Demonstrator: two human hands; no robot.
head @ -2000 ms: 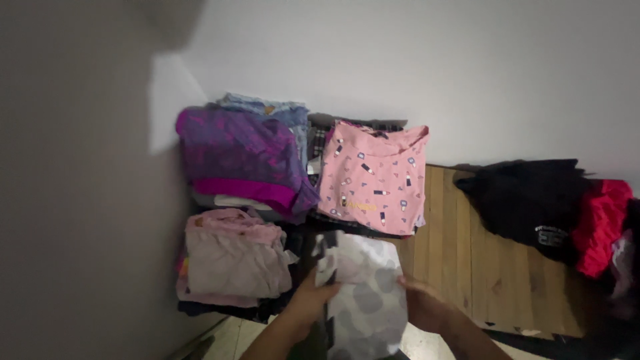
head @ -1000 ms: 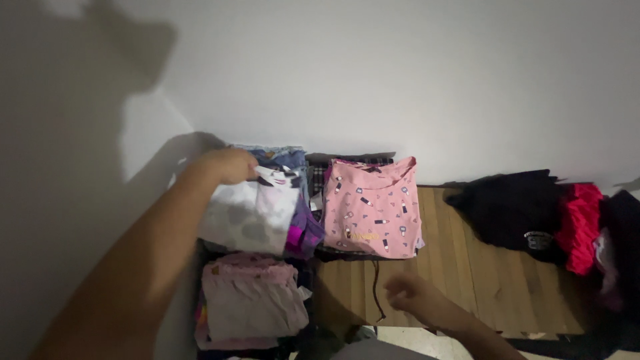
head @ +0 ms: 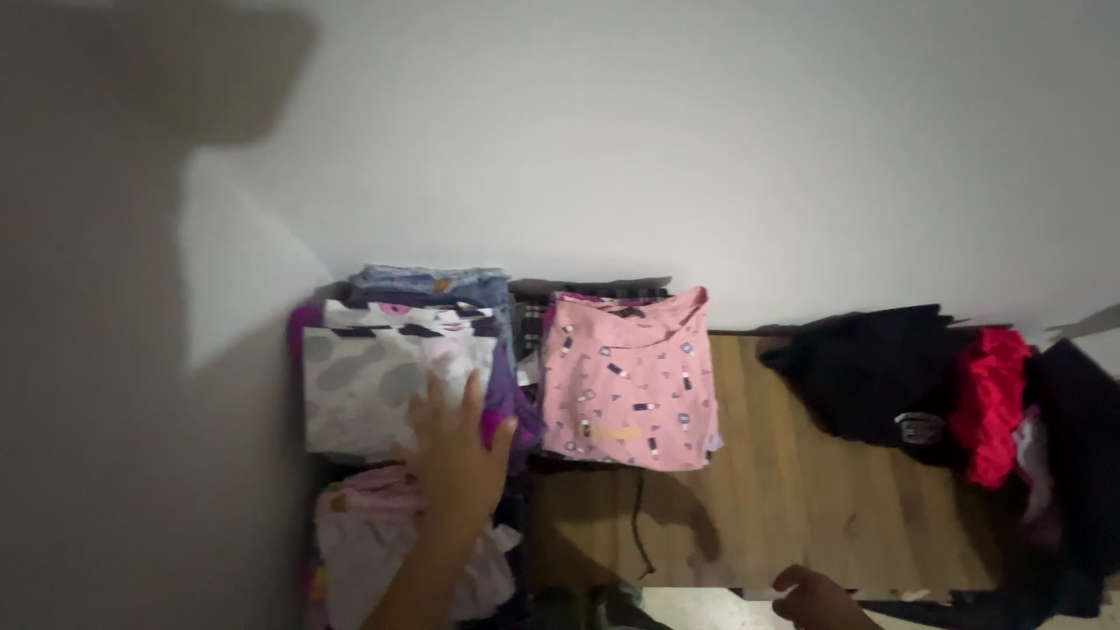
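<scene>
My left hand (head: 459, 446), fingers spread, touches or hovers over the lower right of a folded white garment with grey and black patches (head: 363, 385). That garment lies on a purple one (head: 507, 394), with folded blue denim (head: 437, 282) behind. My right hand (head: 809, 599) is at the bottom edge, fingers curled, holding nothing visible. A folded pink top with small printed figures (head: 630, 385) lies on the pile beside the white garment. Nearer me, partly behind my left forearm, is a stack with a pale pink garment (head: 367, 551) on top.
The piles rest on a wooden slatted surface (head: 770, 507) against a pale wall (head: 612, 157). A dark cord (head: 640, 525) hangs over the wood. To the right lie a black garment (head: 875, 376), a crumpled red one (head: 993, 407) and more dark cloth (head: 1081, 455).
Two seconds ago both hands held the white patterned garment near the front; now it lies on the purple garment, let go. My left hand has moved from its far edge to its near right part.
</scene>
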